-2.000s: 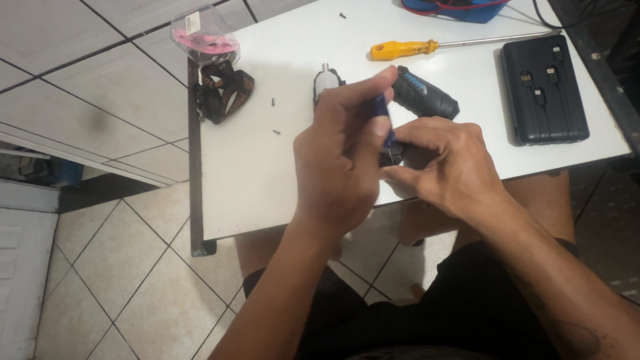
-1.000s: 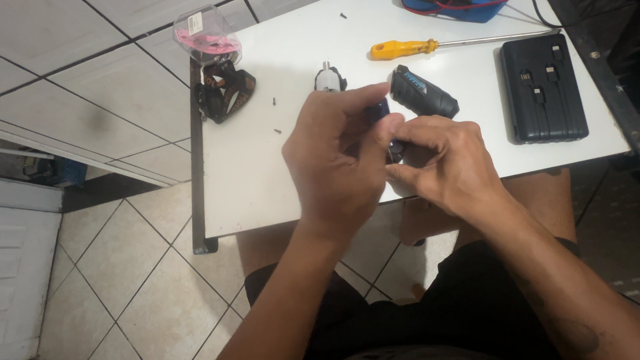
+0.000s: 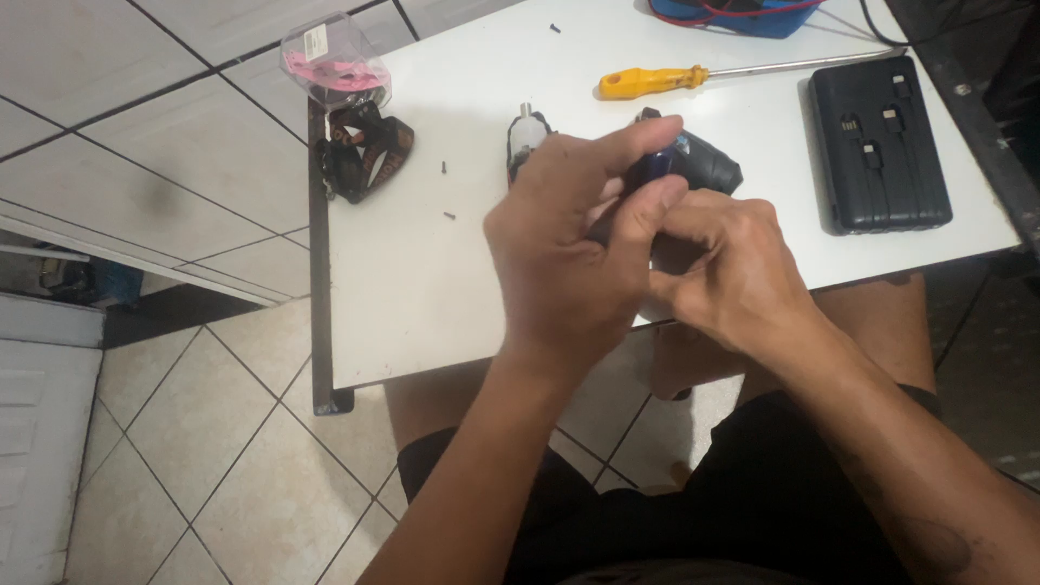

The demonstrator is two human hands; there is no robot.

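Note:
My left hand (image 3: 577,244) is closed around a dark blue handle (image 3: 656,165), probably a small screwdriver's, whose lower part the fingers hide. Close against it on the right, my right hand (image 3: 731,264) pinches a small dark part, mostly covered by the fingers. Behind the hands lies a black device housing (image 3: 705,162) on the white table (image 3: 406,301). A white and dark device part with a metal tip (image 3: 528,130) shows partly behind my left hand.
A yellow-handled screwdriver (image 3: 654,82) lies beyond the hands, and a black power bank with cables (image 3: 881,146) at right. Small screws (image 3: 444,167) lie left of the hands. A black strap (image 3: 370,154) and clear plastic container (image 3: 335,61) are at the left edge.
Both hands stay close together over the table's near edge. The fingers of my left hand have shifted a little around the blue handle.

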